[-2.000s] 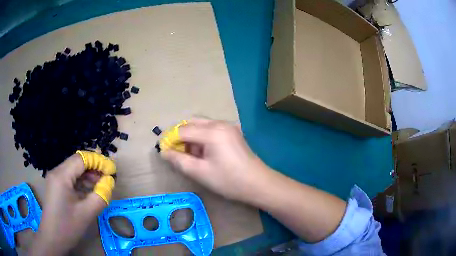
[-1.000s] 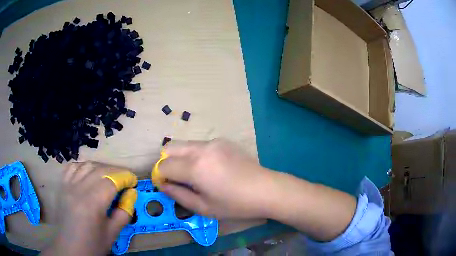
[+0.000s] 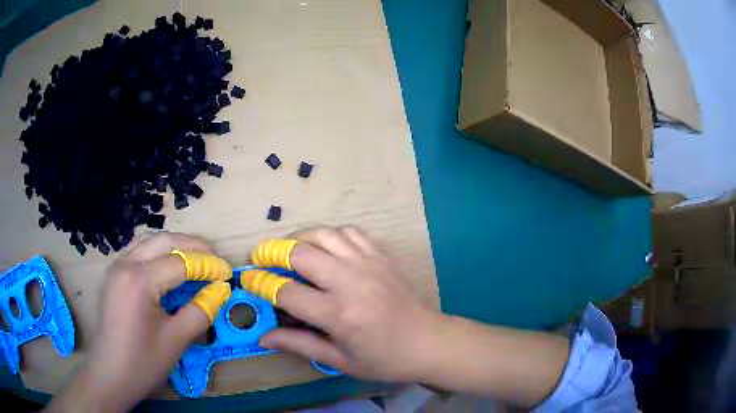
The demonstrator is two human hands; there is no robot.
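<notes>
A blue controller grip shell (image 3: 244, 316) lies on the cardboard sheet (image 3: 339, 97) at the bottom centre, partly covered by both hands. My left hand (image 3: 153, 310), with yellow finger cots, grips the shell's upper left edge. My right hand (image 3: 347, 302), also with yellow finger cots, has its fingertips on the shell's upper edge and covers its right part. A small dark piece shows between the fingertips at the shell's top edge. A large heap of black pads (image 3: 113, 129) lies at the upper left.
Three loose black pads (image 3: 274, 213) lie beyond my right hand. Another blue shell (image 3: 36, 310) lies at the far left. An open cardboard box (image 3: 557, 81) stands at the upper right on the green mat (image 3: 500, 250). Cartons (image 3: 694, 250) are at the right edge.
The left hand went from beside the heap to the shell. The right hand left the loose pads and came down to the shell's top edge. Three loose pads now show, and the shell is mostly covered.
</notes>
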